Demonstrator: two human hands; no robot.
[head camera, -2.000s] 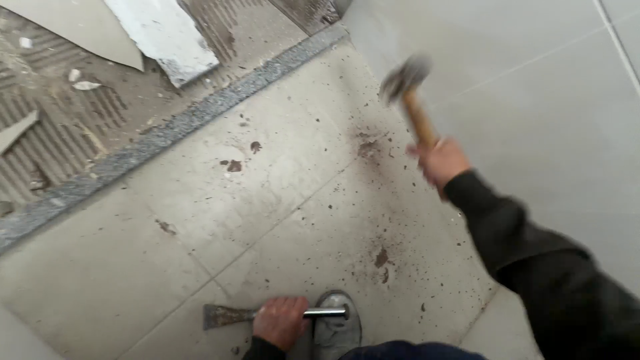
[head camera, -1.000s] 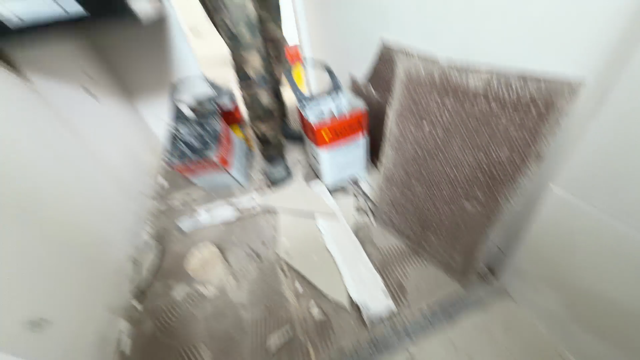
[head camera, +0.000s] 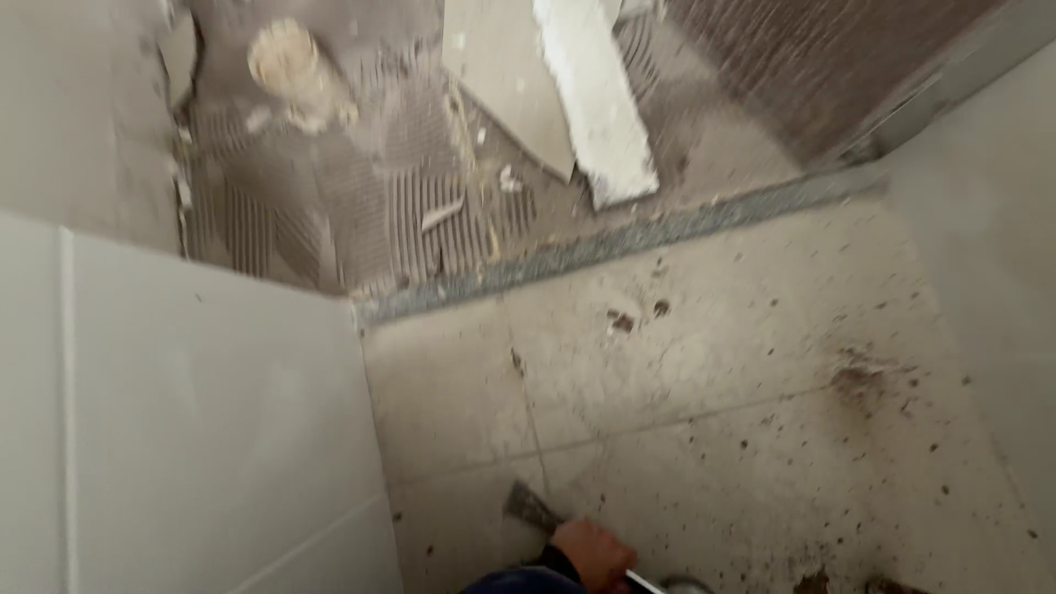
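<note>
At the bottom edge, my left hand (head camera: 592, 553) is closed around a flat-bladed chisel (head camera: 532, 506). Its wide, dirty blade points up and left over the floor tiles (head camera: 594, 379), and its metal shaft comes out at the lower right beside part of a shoe (head camera: 686, 584). Whether the blade touches the tiles I cannot tell. My right hand and the hammer are out of the frame. Brown chips and dark specks lie scattered over the tiles, with a larger brown smear at the right.
A grey stone threshold strip (head camera: 577, 252) crosses the floor. Beyond it are ridged adhesive, a broken tile piece (head camera: 516, 91), a white rough-edged strip (head camera: 602, 107) and a round beige lump (head camera: 285, 58). A brown ridged panel (head camera: 817, 66) leans at upper right. White tiled wall (head camera: 223, 412) borders the left.
My right hand with the hammer, raised over the tiles two seconds ago, is out of view now. My left hand still holds the chisel. The view swung up toward buckets and a person's legs, then back down.
</note>
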